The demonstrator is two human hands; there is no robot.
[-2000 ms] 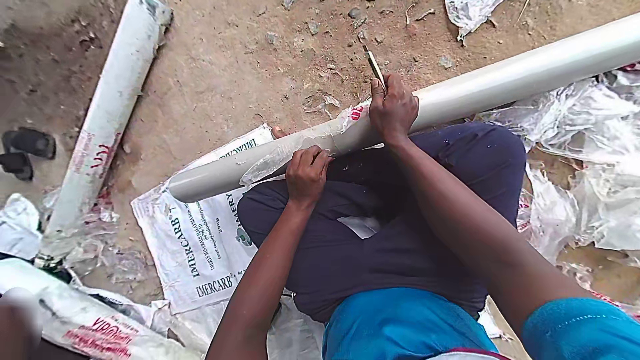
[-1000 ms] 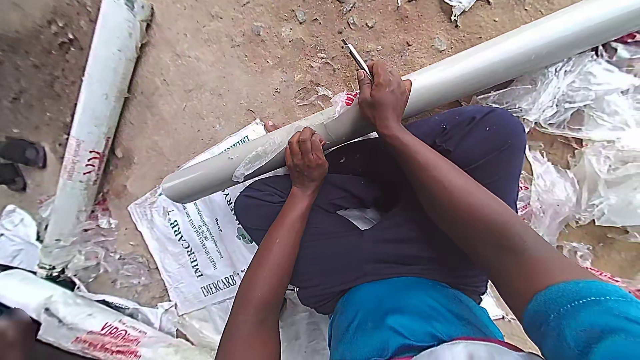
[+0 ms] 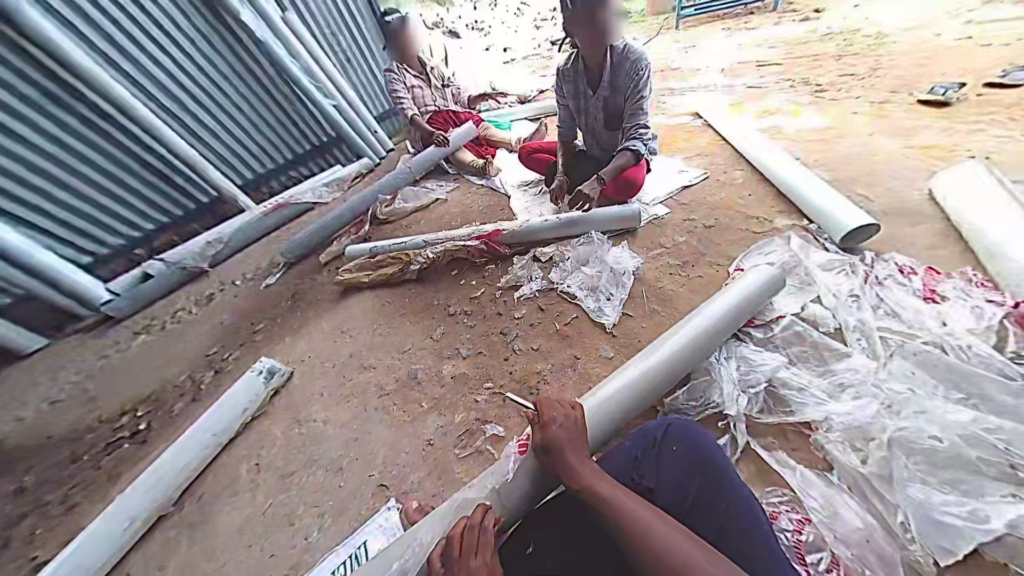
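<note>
A long pale grey plastic pipe [image 3: 672,344] lies slantwise across my lap, with its far end up to the right. My right hand [image 3: 560,440] rests on the pipe and is closed round a slim tool [image 3: 520,401], whose pale end sticks out to the left; its kind is not clear. Lower down, my left hand [image 3: 468,544] lies on the pipe with bent fingers, partly cut off by the bottom edge. Between the hands a clear plastic film [image 3: 488,484] with red print clings to the pipe.
Two people [image 3: 604,120] sit on the ground ahead, with wrapped pipes [image 3: 552,230] before them. Crumpled plastic film [image 3: 872,392] spreads at the right. One pipe [image 3: 172,472] lies at the left, another [image 3: 788,176] at the back right. Pipes lean on a corrugated metal wall [image 3: 160,104].
The view has swung up and now takes in the people and the wall. Both hands remain on the pipe, and the right one still holds the slim tool.
</note>
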